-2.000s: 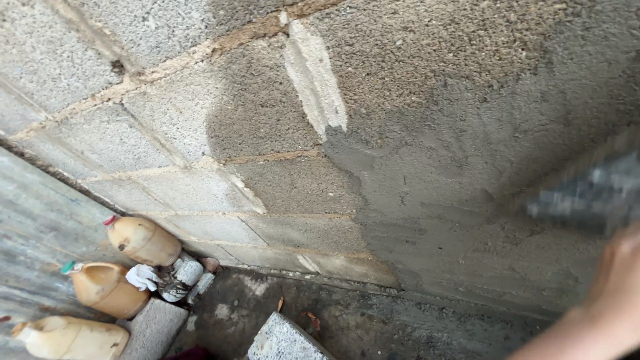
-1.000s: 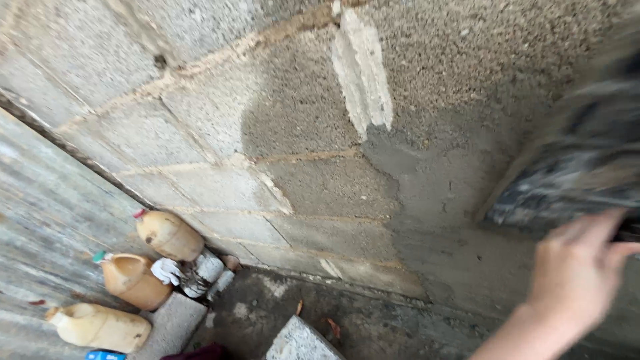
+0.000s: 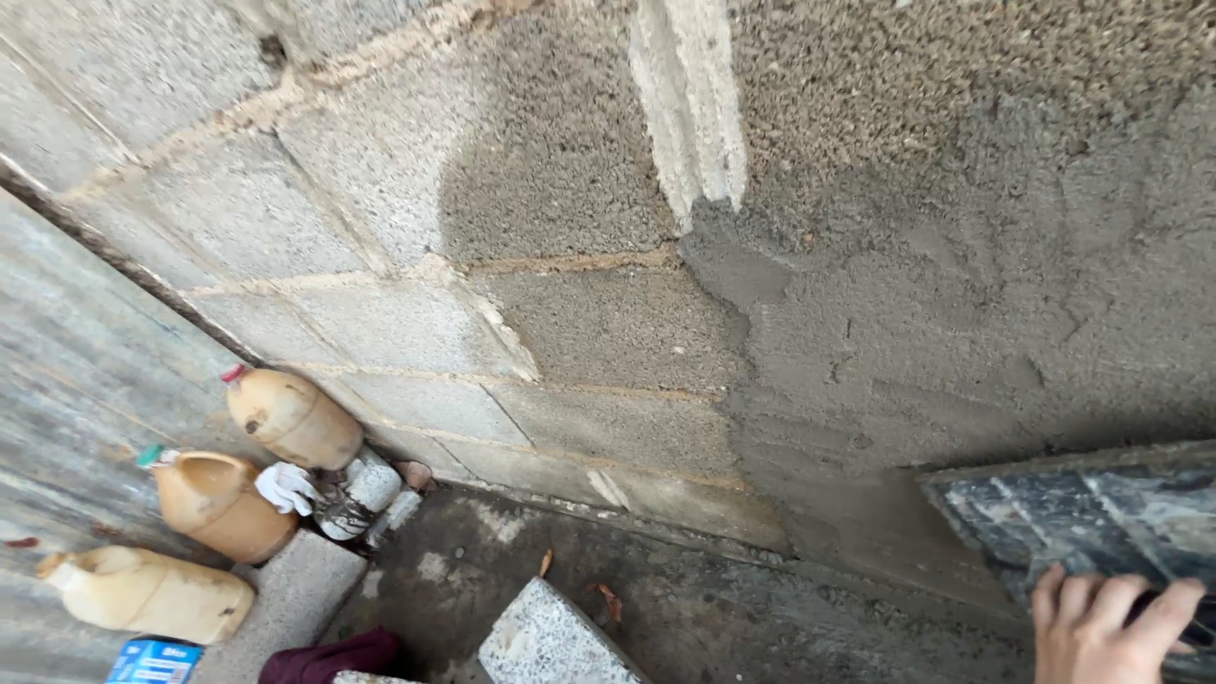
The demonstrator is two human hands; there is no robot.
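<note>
At the lower right, my right hand grips the handle of a dark plastering float, its fingers wrapped around it. The float's upper edge lies at the wet grey mortar on the wall; how much of its face touches cannot be seen. To the left of the mortar the concrete block wall is bare, with a damp darker patch and a pale ridged strip above the mortar's edge. My left hand is out of view.
Several plastic jugs stand or lean near a corrugated metal sheet at the left. Beside them are a white cloth, a concrete block and a blue box. Another block and a maroon cloth lie lower down.
My right hand and the float have moved down the wall, uncovering mortar that the float hid one second ago.
</note>
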